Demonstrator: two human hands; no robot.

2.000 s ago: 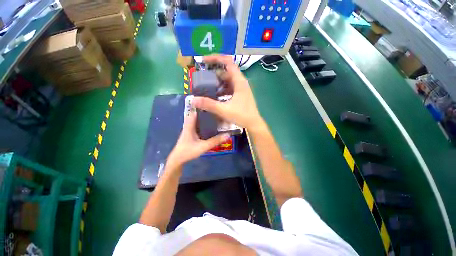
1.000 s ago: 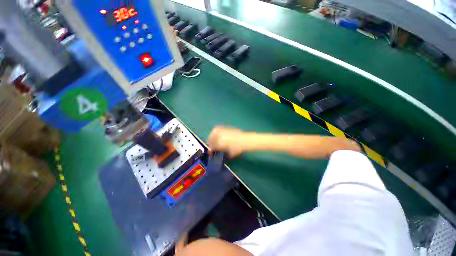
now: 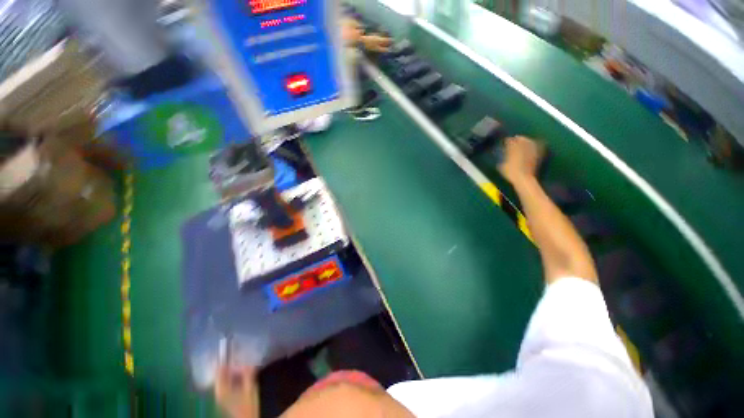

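My right hand point(image 3: 522, 158) is stretched out over the green conveyor belt point(image 3: 424, 261), among the row of dark plastic housings point(image 3: 445, 98). It is blurred, and whether it grips a housing is hidden. My left hand point(image 3: 236, 390) is low at the front edge of the dark bench top, blurred, and its fingers cannot be made out. The orange-brown and black fixture point(image 3: 287, 227) stands on the perforated base plate point(image 3: 249, 253). The metal press head point(image 3: 243, 170) hangs above it.
The control box point(image 3: 281, 61) with a red lit switch hangs at the upper middle. Yellow-black tape point(image 3: 522, 222) runs along the belt. Another person's hand point(image 3: 367, 38) shows at the top by the far housings. Cartons point(image 3: 61, 180) stand at the left.
My right hand has moved from beside the machine base out to the row of housings. My left hand has come into view at the lower left. Another person's hand has appeared at the top.
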